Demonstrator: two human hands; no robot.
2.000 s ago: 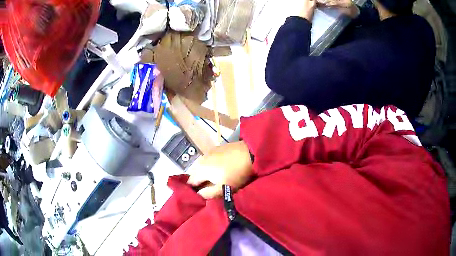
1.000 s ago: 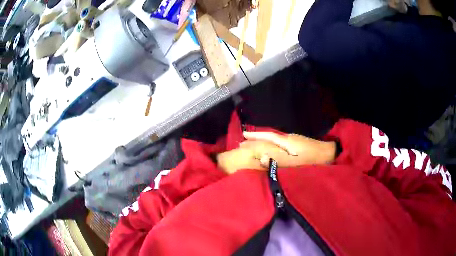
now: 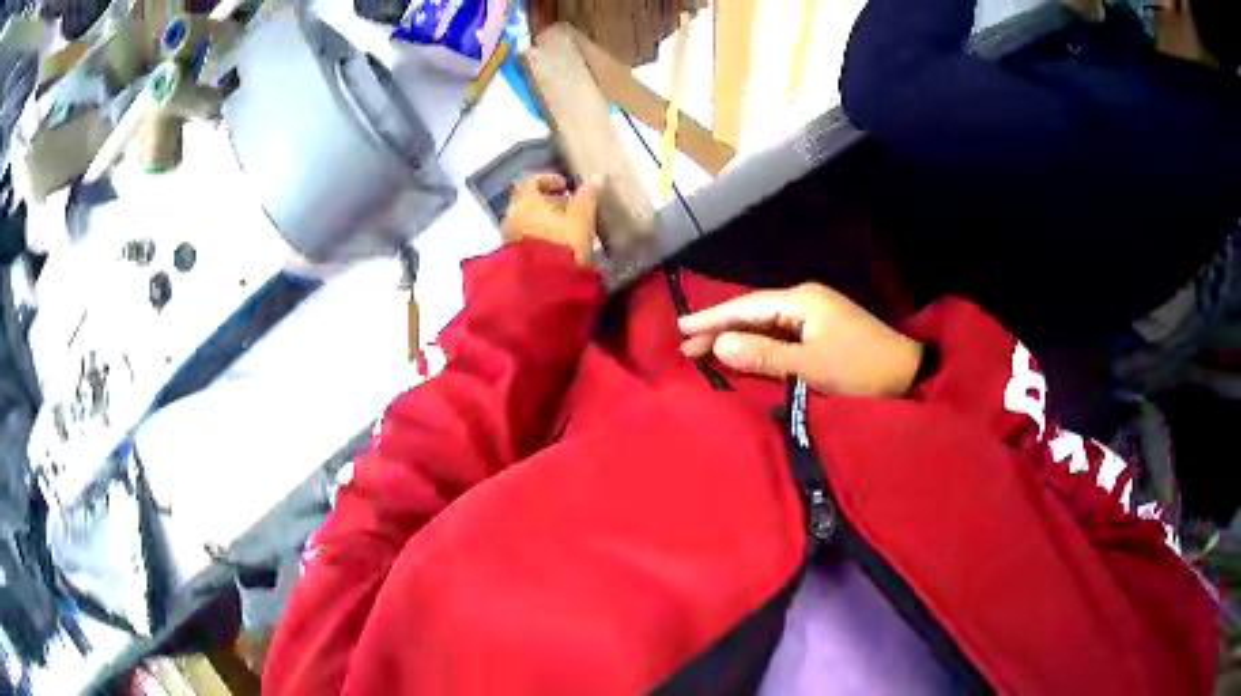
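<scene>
My left hand [image 3: 551,218] is over the small grey-black tray [image 3: 506,174] at the table's front edge. Its fingers are curled, its thumb lies beside the wide tan strip [image 3: 585,123], and whether it grips anything cannot be told. The hand covers much of the tray. The strip lies flat, its near end close to the table edge. My right hand [image 3: 817,340] is in front of my red jacket, palm down, fingers loosely spread, with nothing seen in it.
A grey-white machine body [image 3: 320,143] stands left of the tray. A slim tool [image 3: 476,89] and a blue packet [image 3: 456,25] lie behind. Narrow tan strips [image 3: 731,68] lie further right. A person in a dark blue top [image 3: 1007,177] is at the right. Cones [image 3: 161,136] are far left.
My hands were clasped together at my jacket a second ago. They have parted: my left hand has moved forward to the tray and strip, while my right hand stays near the jacket.
</scene>
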